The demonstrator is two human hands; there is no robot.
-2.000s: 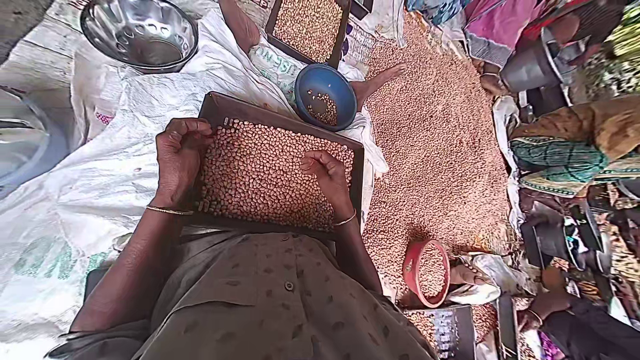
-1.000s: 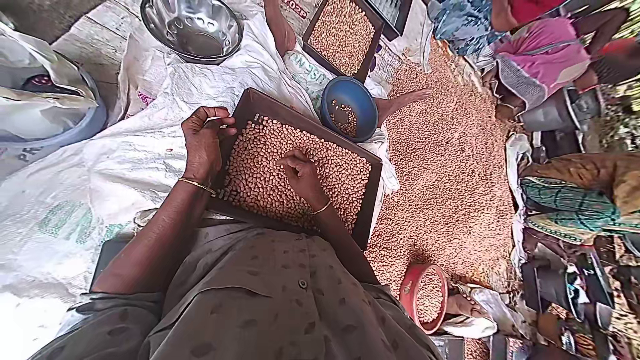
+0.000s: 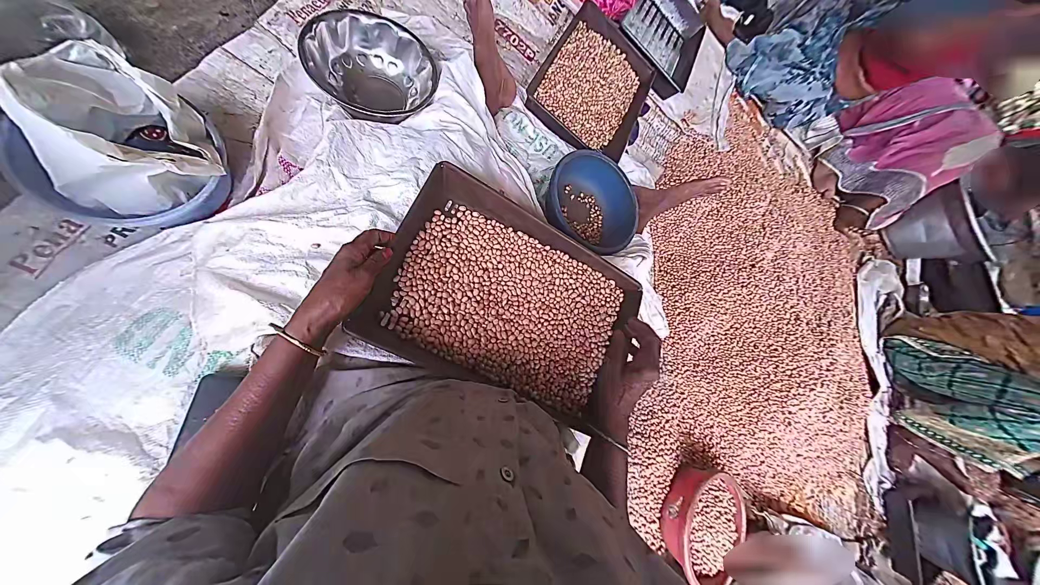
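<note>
A dark rectangular tray (image 3: 520, 214) lies tilted across my lap, its floor covered by a layer of pinkish-brown nuts or seeds (image 3: 504, 301). My left hand (image 3: 357, 272) grips the tray's left rim, thumb toward the inside. At the right end, my right hand (image 3: 634, 366) holds the other rim, fingers curled round its edge. Just beyond the tray's upper right side stands a blue plastic bowl (image 3: 621, 203) with a few of the same pieces at its bottom. Each wrist bears a thin bangle.
A large heap (image 3: 756, 309) of the pieces spreads at the right. Around me are a steel bowl (image 3: 366, 61), a second filled tray (image 3: 589, 85), a red container (image 3: 682, 528), white woven sacks (image 3: 268, 260) and a blue tub (image 3: 97, 215). A person's bare foot (image 3: 686, 193) rests beside the blue bowl; others sit at the right.
My right hand has gone from over the pieces inside the tray to its right rim. My left hand, earlier raised at the upper left corner, now grasps the left rim.
</note>
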